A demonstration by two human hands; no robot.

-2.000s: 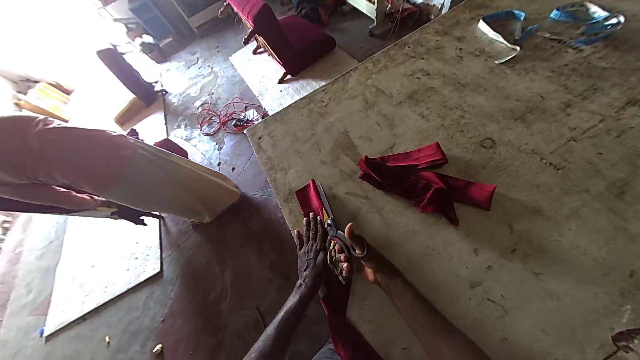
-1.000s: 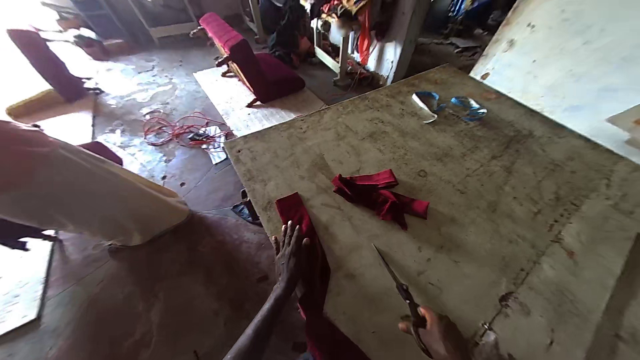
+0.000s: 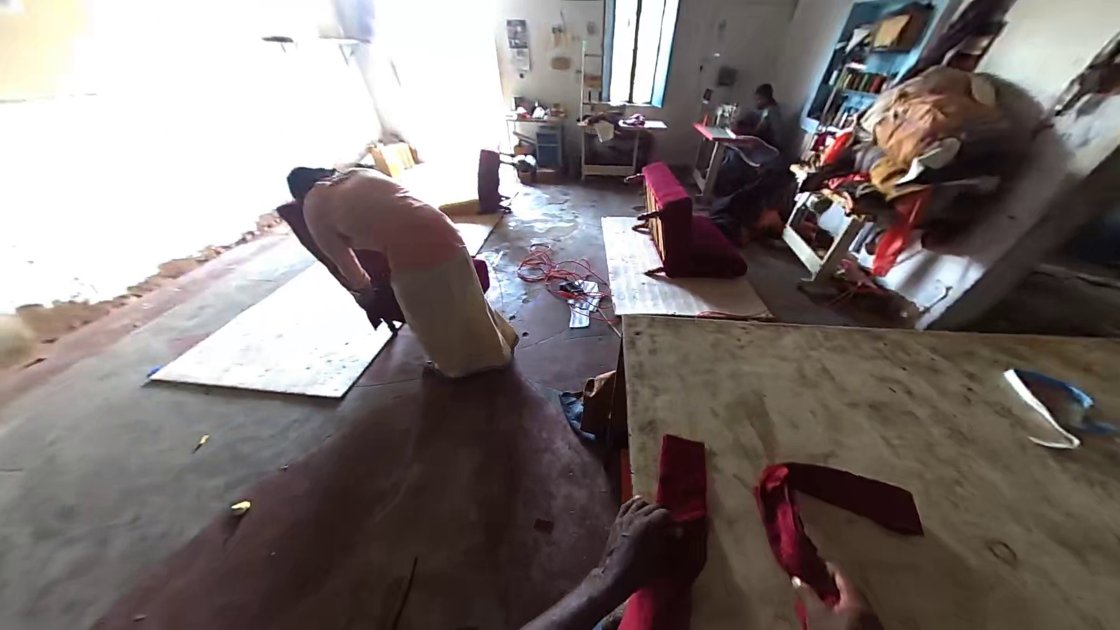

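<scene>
My left hand [image 3: 646, 538] rests on a long dark red fabric strip [image 3: 682, 477] at the left edge of the wooden table [image 3: 840, 385]; whether its fingers grip the cloth cannot be told. The strip runs down past the hand to the bottom of the view. To the right, my right hand [image 3: 831, 599] pinches the lower end of a second red fabric strip [image 3: 792, 525], which bends over at the top and lies out to the right on the tabletop. The scissors are not visible in the present view.
A blue and white tape [image 3: 1046, 407] lies at the table's right. Beyond the table, a maroon upholstered chair [image 3: 691, 227] lies on a pale board, with red cable [image 3: 560, 271] on the floor. A person [image 3: 411, 254] bends over at the left; another sits at the back near heaped cloth [image 3: 936, 140].
The scissors, held in my right hand before, are out of view. My right hand now holds the separate red strip, which has been spread from its bunched shape. The view has swung up and left.
</scene>
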